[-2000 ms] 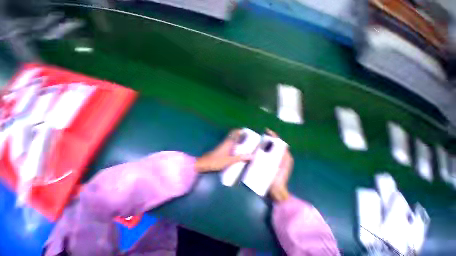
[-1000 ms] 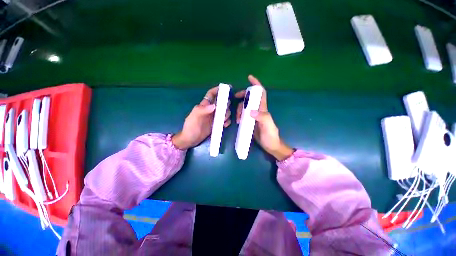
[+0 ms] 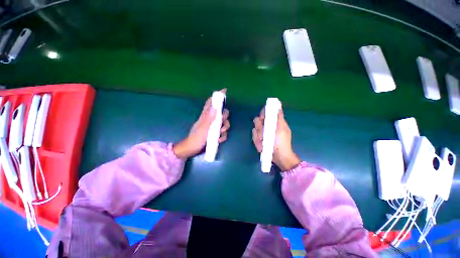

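My left hand holds a white power bank on edge, its narrow side facing up and a dark spot just showing near its far end. My right hand holds a second white power bank, also narrow side up; no black oval shows on it. The two units are apart, over the dark green edge in front of the belt. The faces turned away from the camera are hidden.
A red divided tray with white units and loose cables is at left. A pile of white units with hanging cables lies at lower right. Single white units lie spaced along the green belt. Another red patch shows below the edge.
Both units have moved apart and the right one has turned, so its black oval no longer shows. Belt units and the pile appear lower in view. Earlier, both units lay tilted close together.
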